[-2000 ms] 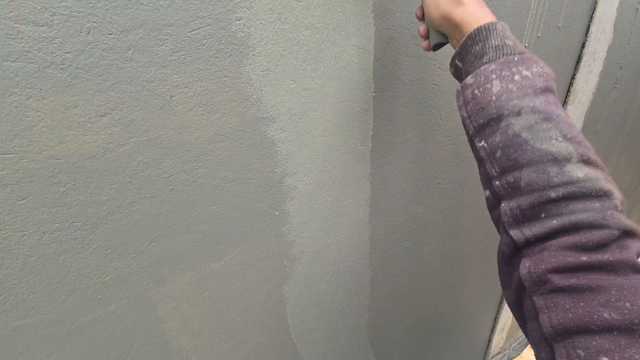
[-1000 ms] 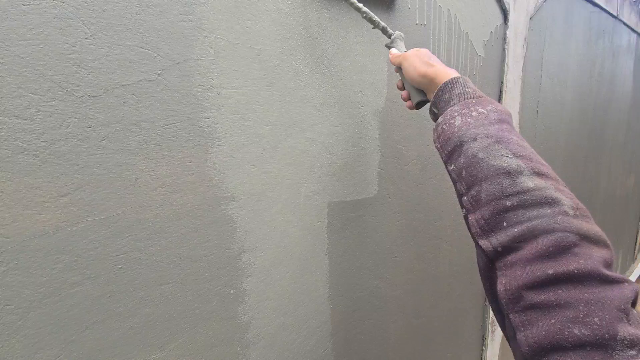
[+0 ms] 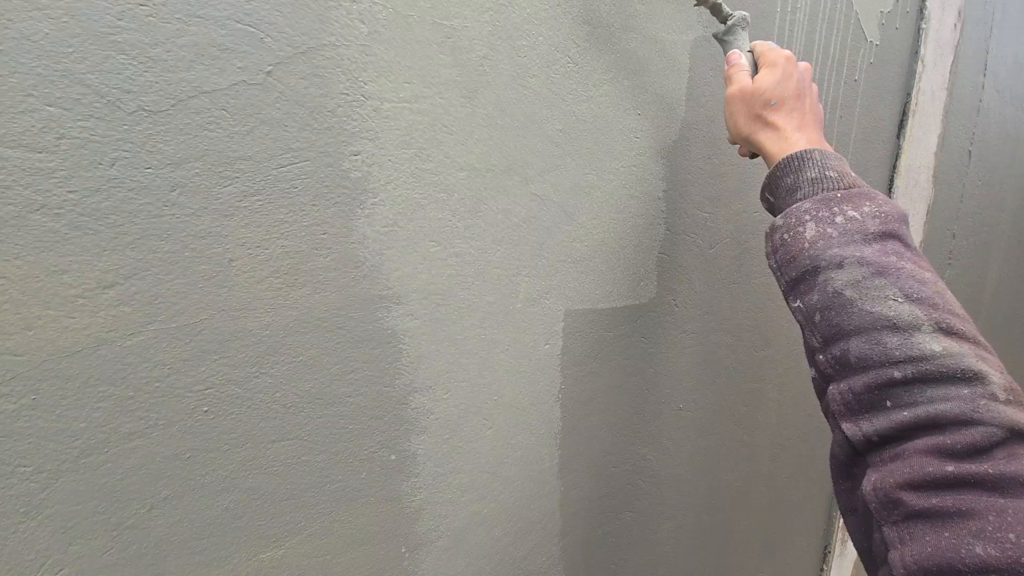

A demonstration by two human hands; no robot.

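Note:
My right hand (image 3: 774,104) is shut around the grey handle of a paint roller (image 3: 732,32), whose paint-caked metal frame runs up and left out of view. The roller's sleeve is hidden beyond the top edge. Behind it stands a rough grey-green plastered wall (image 3: 200,280). A lighter, freshly coated band (image 3: 488,320) runs down its middle, with a stepped lower right edge beside a darker strip (image 3: 688,424). My left hand is not in view.
Pale paint drips (image 3: 832,64) run down the wall at the upper right. A whitish vertical post or joint (image 3: 928,120) divides this panel from another grey panel (image 3: 984,192) at the right edge.
Between two seconds and one second ago, the lighter coat gained a wider patch on its upper right side. The roller frame, out of view two seconds ago, now shows above my right hand.

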